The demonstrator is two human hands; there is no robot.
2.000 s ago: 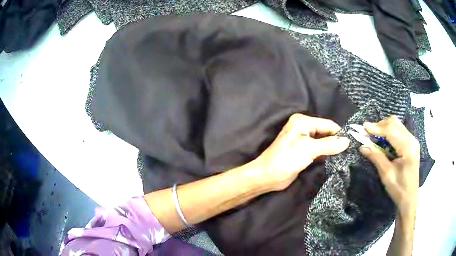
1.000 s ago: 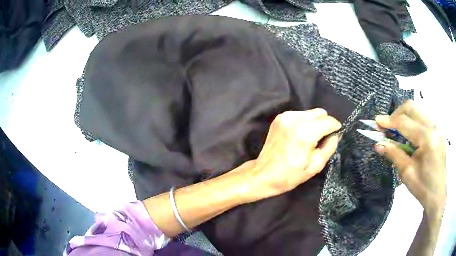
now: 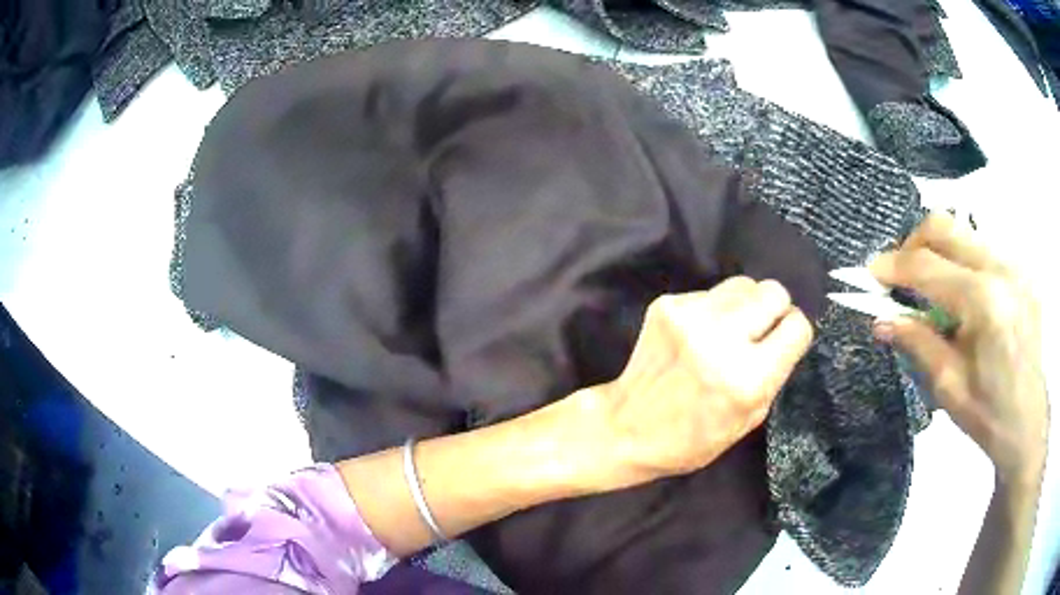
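Observation:
The jacket in work lies with its dark brown-black lining [image 3: 523, 198] spread up, and speckled grey tweed [image 3: 802, 163] shows along its right and upper right edge. My left hand [image 3: 715, 372] is closed on the jacket's edge, where lining and tweed meet; the pinched cloth is mostly hidden by the fingers. A tweed flap [image 3: 854, 465] hangs below it. My right hand [image 3: 959, 320] holds small thread snips [image 3: 866, 295] with silver blades and a greenish handle. The blades are apart and point left, close to my left hand's fingertips.
The white table [image 3: 105, 302] has a curved edge on the left. More tweed and lined pieces [image 3: 337, 41] lie along the far side. A dark lined piece with a tweed end [image 3: 924, 128] lies at the upper right. Dark cloth [image 3: 41, 81] is at the upper left corner.
The snips have moved off the seam, where they were two seconds ago, and now stand slightly apart from it. The tweed edge that stood up from my left hand one second ago no longer shows.

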